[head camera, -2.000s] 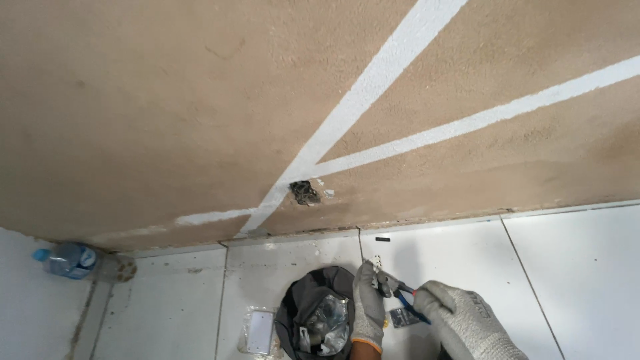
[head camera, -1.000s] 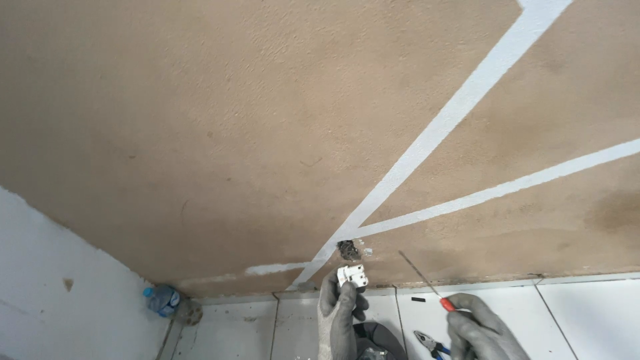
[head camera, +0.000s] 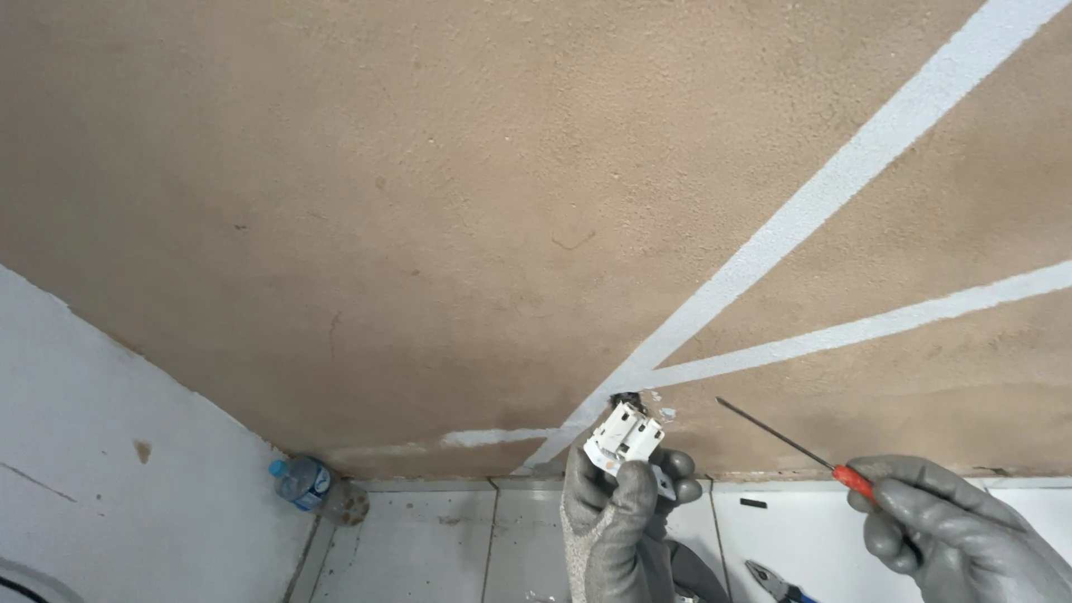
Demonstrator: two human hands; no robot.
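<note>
My left hand [head camera: 624, 511], in a grey coated glove, holds a white plastic electrical socket module [head camera: 624, 435] between thumb and fingers, just in front of the dark wall hole [head camera: 626, 400]. The back of the module faces up. My right hand [head camera: 938, 511], gloved alike, grips the red handle of a screwdriver [head camera: 852, 482]. The screwdriver's long thin shaft points up and left toward the wall, apart from the module. Pliers [head camera: 772, 579] with a blue handle lie on the floor between the hands, partly cut off by the lower edge.
A small black strip [head camera: 753, 503] lies on the white floor tiles [head camera: 419, 536]. In the left corner a plastic bottle with a blue cap [head camera: 300, 483] lies against the wall. A dark bag [head camera: 699, 576] is partly hidden beside my left hand. White bands cross the brown wall [head camera: 502, 209].
Two seconds ago both hands were low over the floor with the pliers. The pliers now lie on the tiles, the left hand holds the module and the right hand the screwdriver. The view has shifted.
</note>
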